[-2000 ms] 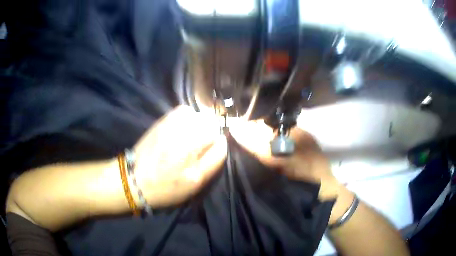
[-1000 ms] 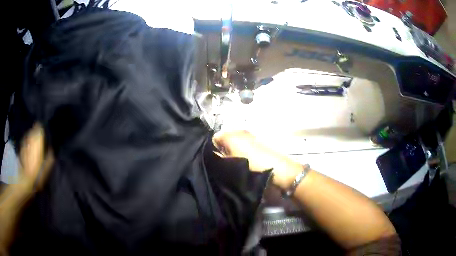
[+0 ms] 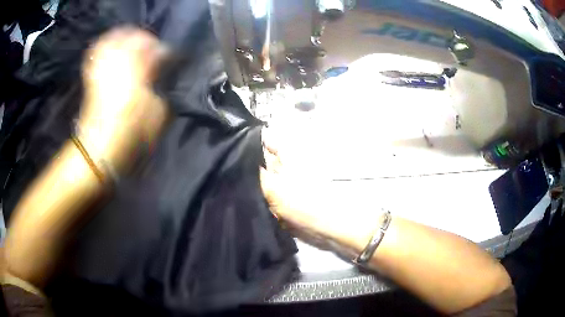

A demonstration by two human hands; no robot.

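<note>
Black fabric [image 3: 204, 204] is spread left of the needle and down over the table's front edge. My left hand [image 3: 124, 77] is blurred over the fabric at the upper left, with curled fingers; whether it grips cloth cannot be told. My right hand [image 3: 279, 186] is at the fabric's right edge, just below the needle area, holding that edge, its fingers partly hidden and washed out by glare. The presser foot area [image 3: 263, 102] of the white sewing machine [image 3: 396, 46] is at the fabric's edge.
A slim dark tool [image 3: 415, 78] lies on the machine bed right of the needle. A flat black rectangle, maybe a phone [image 3: 519, 195], lies at the right table edge. A ruler-like strip [image 3: 334, 288] runs along the front edge.
My left hand has moved from the far left edge up and right over the fabric. The view has shifted closer. Both hands were together at the needle earlier; my right hand stays near it.
</note>
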